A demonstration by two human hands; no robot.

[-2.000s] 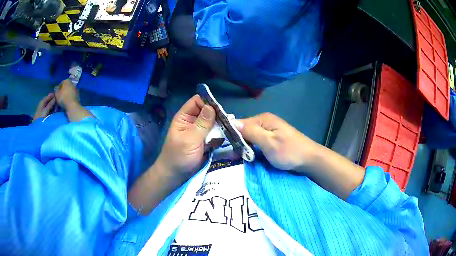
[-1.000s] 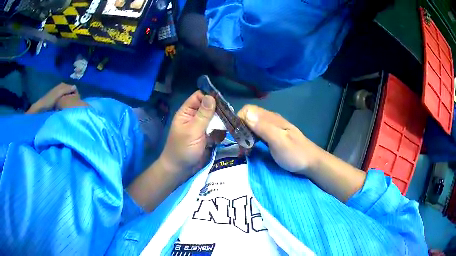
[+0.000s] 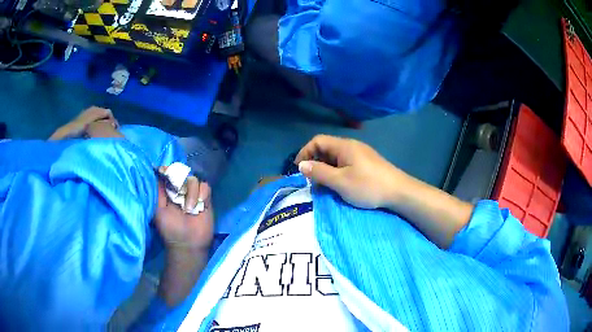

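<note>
My left hand [image 3: 185,214] is low at the left, beside a co-worker's blue sleeve, with a crumpled white wipe [image 3: 177,181] in its fingers. My right hand [image 3: 350,170] is in front of my chest. Its thumb and fingers are closed on the front edge of my open blue smock [image 3: 310,185]. The slim elongated part is not visible in either hand.
A co-worker's folded hands [image 3: 97,122] are at the left. A checkered machine [image 3: 156,37] and a white wipe [image 3: 119,79] are on the blue bench [image 3: 185,97]. Another blue-smocked person [image 3: 383,52] stands ahead. Red trays [image 3: 532,172] are at the right.
The elongated part has gone from view. My left hand has moved left and down with the wipe. My right hand has moved slightly, from the part to the smock edge. The view has shifted.
</note>
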